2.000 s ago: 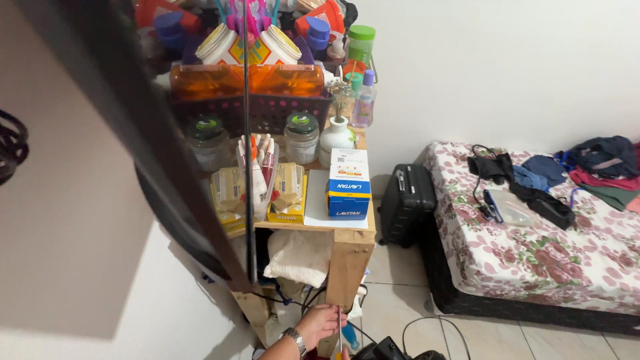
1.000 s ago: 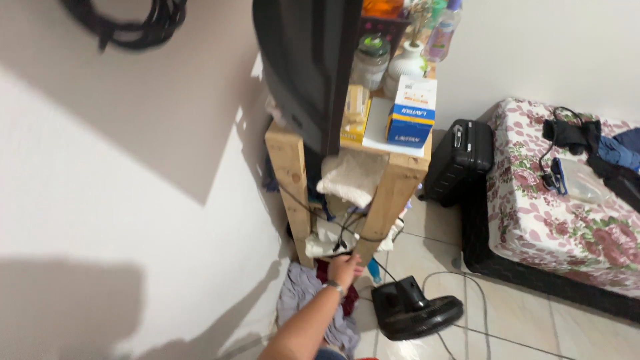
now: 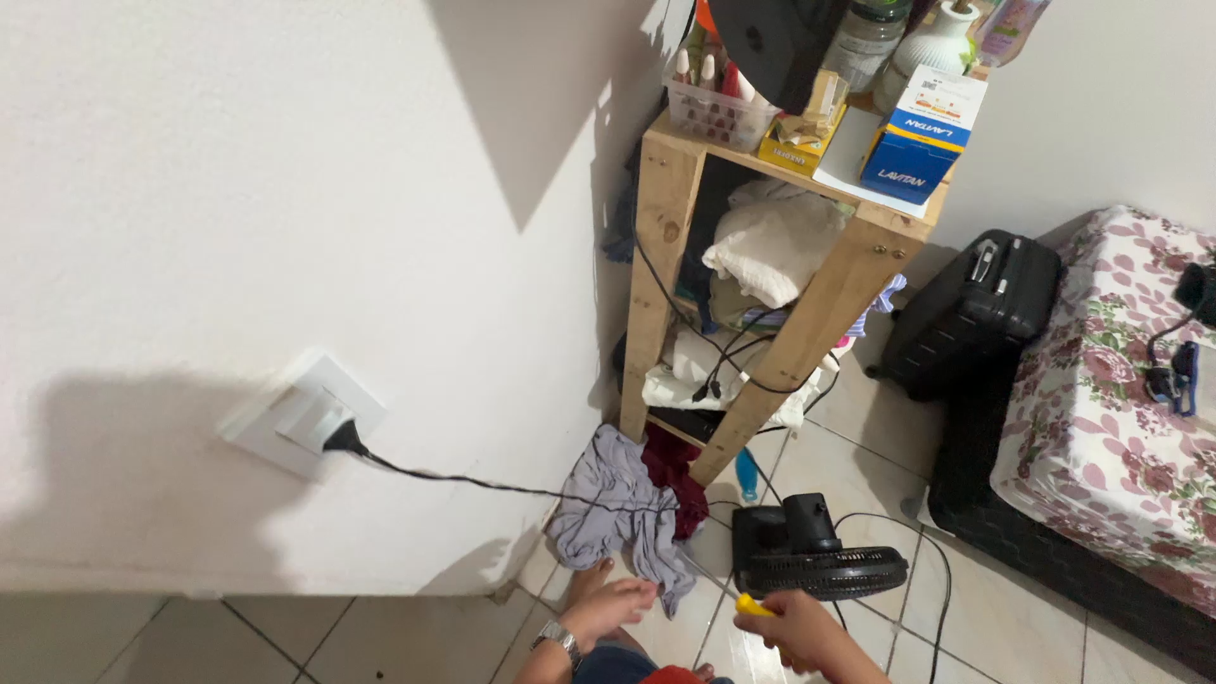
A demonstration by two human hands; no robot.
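My right hand (image 3: 803,632) is closed around the yellow handle of a screwdriver (image 3: 755,605), whose thin metal shaft points up and left. My left hand (image 3: 613,608), with a metal watch on its wrist, holds nothing and is held in front of a grey cloth (image 3: 617,503) on the floor. A black fan (image 3: 817,560) lies on the tiles just beyond my right hand. A black power cord (image 3: 475,483) runs from a plug in the wall socket (image 3: 309,423) across the grey cloth.
A wooden shelf (image 3: 807,328) holds folded clothes, hanging cables, boxes (image 3: 917,157) and jars. A black suitcase (image 3: 969,309) stands between it and the bed (image 3: 1121,380) with floral bedding. Loose cord (image 3: 948,570) loops over the floor, and a dark red cloth (image 3: 674,480) lies by the shelf leg.
The arm that reached toward the shelf's lower part has drawn back. Both hands are now low in view, one with the screwdriver. The view has swung left and down, showing the wall socket.
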